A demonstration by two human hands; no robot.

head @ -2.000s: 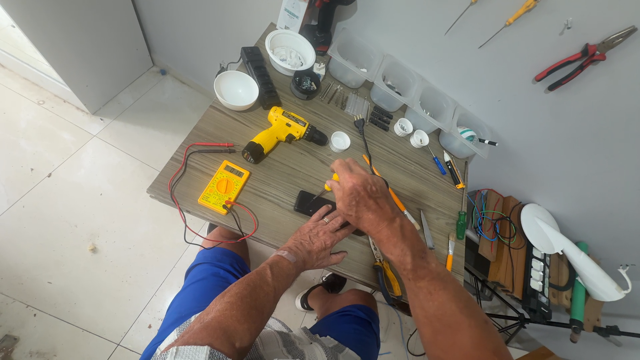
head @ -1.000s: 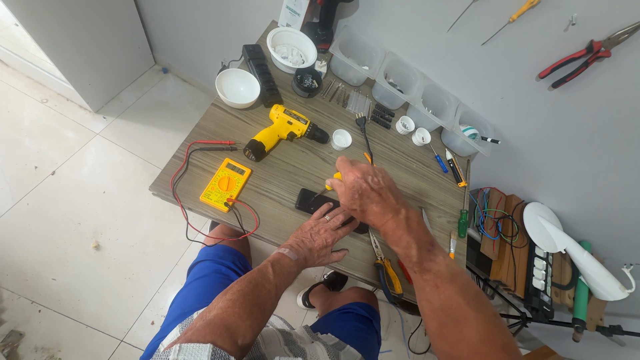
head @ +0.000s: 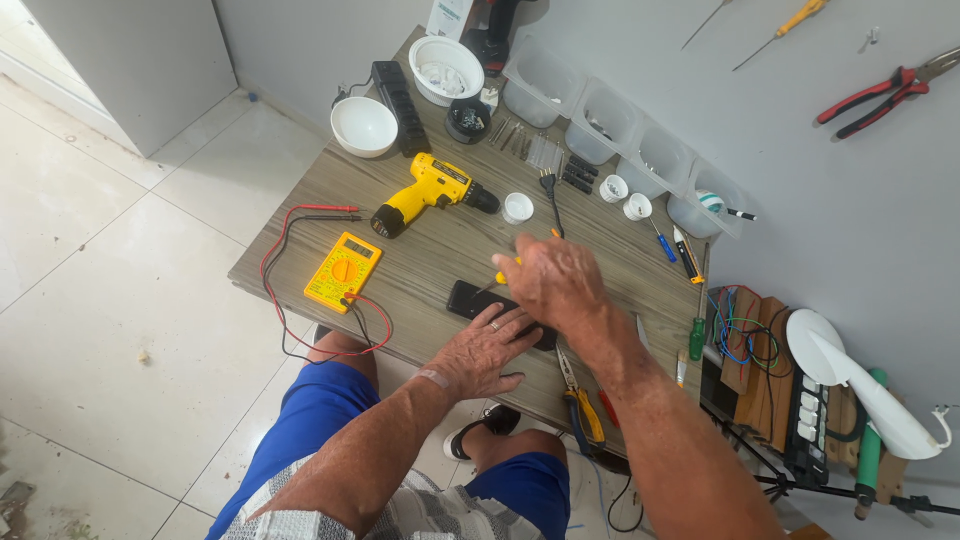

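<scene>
A black, elongated case (head: 463, 298) lies on the wood-grain table, partly covered by my hands. My left hand (head: 487, 349) rests on it with the fingers spread, pressing it against the tabletop. My right hand (head: 559, 281) grips a yellow-handled screwdriver (head: 508, 273), whose shaft slants down to the case's left part. Left of my hands lies a yellow multimeter (head: 343, 271) with red and black probe leads. Beyond them are a yellow cordless drill (head: 435, 191) and a small white cup (head: 517, 208). Long-nose pliers (head: 577, 397) lie near the front edge.
Clear plastic bins (head: 600, 120) line the wall side, near a white bowl (head: 364, 126), a black power strip (head: 400, 109) and drill bits (head: 517, 141). A green-handled screwdriver (head: 697, 337) lies at the right edge. Beyond that edge are wooden boards (head: 765, 375) and a white lamp (head: 862, 382).
My right hand stays on the screwdriver, its wrist and fingers turned slightly. My left hand remains on the black case.
</scene>
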